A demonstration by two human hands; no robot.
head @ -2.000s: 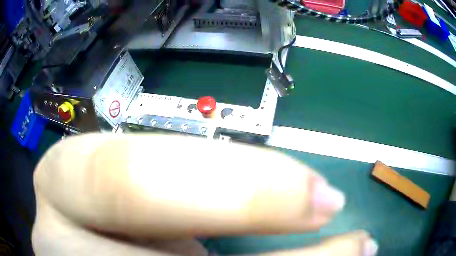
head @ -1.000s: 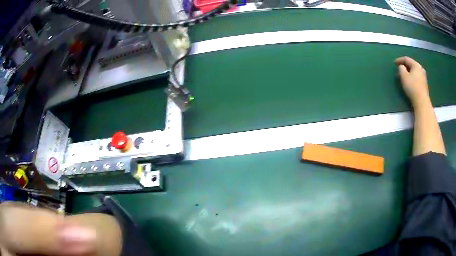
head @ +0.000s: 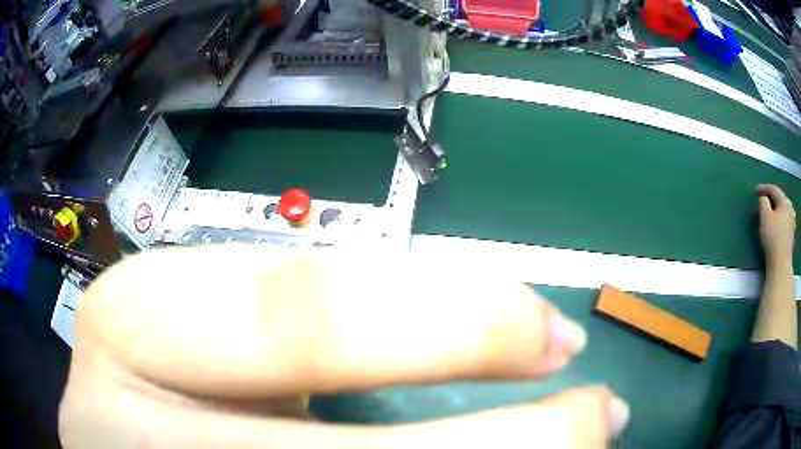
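Note:
My left hand (head: 316,342) is very large and blurred close to the camera, coming in from the lower left. Two of its digits point right with their tips apart, and nothing shows between them. An orange block (head: 653,322) lies flat and slanted on the green belt (head: 562,175), right of my left fingertips and touching neither hand. My right hand (head: 776,224) is small at the right edge, over the belt, its fingers bent; whether it holds anything is unclear. The front of the bench-top machine (head: 400,215) is partly hidden behind my left hand.
A red button (head: 295,206) sits on the machine's front frame. An emergency stop (head: 67,224) is on the steel box at left. A black ribbed hose (head: 527,39) arches across the top. Red bins (head: 501,13) and a blue bin (head: 716,39) stand across the belt.
Since one second ago, the view has shifted and my left hand has come up large across the lower middle, covering the machine's front fixture. The orange block now appears lower and more slanted.

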